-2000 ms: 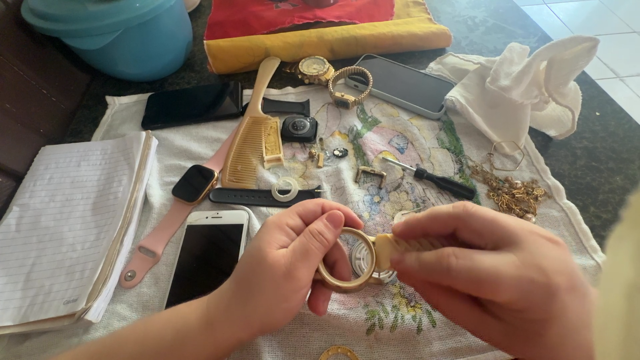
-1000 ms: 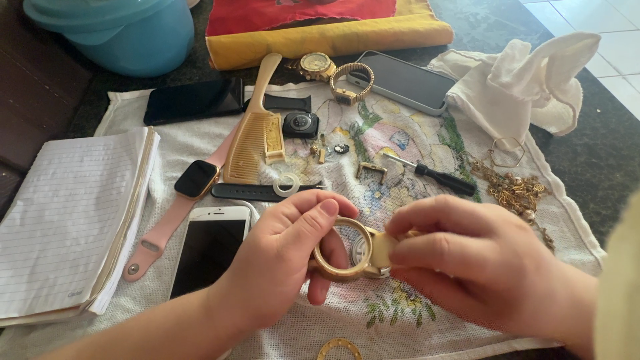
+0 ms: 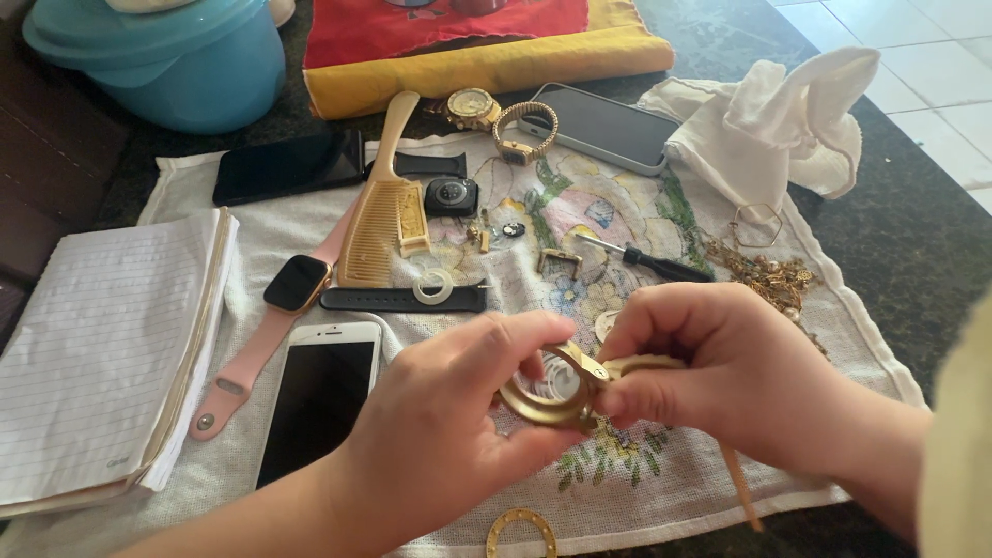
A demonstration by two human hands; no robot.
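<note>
My left hand (image 3: 465, 395) grips a gold-coloured ring-shaped watch case (image 3: 554, 395) by its rim. At the case's right side, my right hand (image 3: 697, 372) pinches the gold-coloured band piece, part of which hangs below the palm. Several pale rings show through and behind the case. Above my hands lie a metal buckle (image 3: 559, 262), a small screwdriver with a black handle (image 3: 659, 262) and a tangle of gold-coloured jewellery (image 3: 767, 283). A gold-coloured bezel ring (image 3: 521, 527) rests at the bottom edge. A black watch strap (image 3: 380, 299) with a translucent ring (image 3: 432, 287) is left of them.
On the floral cloth (image 3: 775, 465) are a white phone (image 3: 322, 403), a pink-strapped smartwatch (image 3: 298, 283), a comb (image 3: 376, 225) and a smartwatch body (image 3: 452, 197). Beyond are a black phone (image 3: 287, 168), a grey phone (image 3: 604, 124) and gold-coloured watches (image 3: 470, 107). A lined notebook (image 3: 101, 349) lies left, a blue tub (image 3: 186, 70) behind.
The case has turned in my hands, its opening now tilted more upward. More of the band piece shows below my right hand.
</note>
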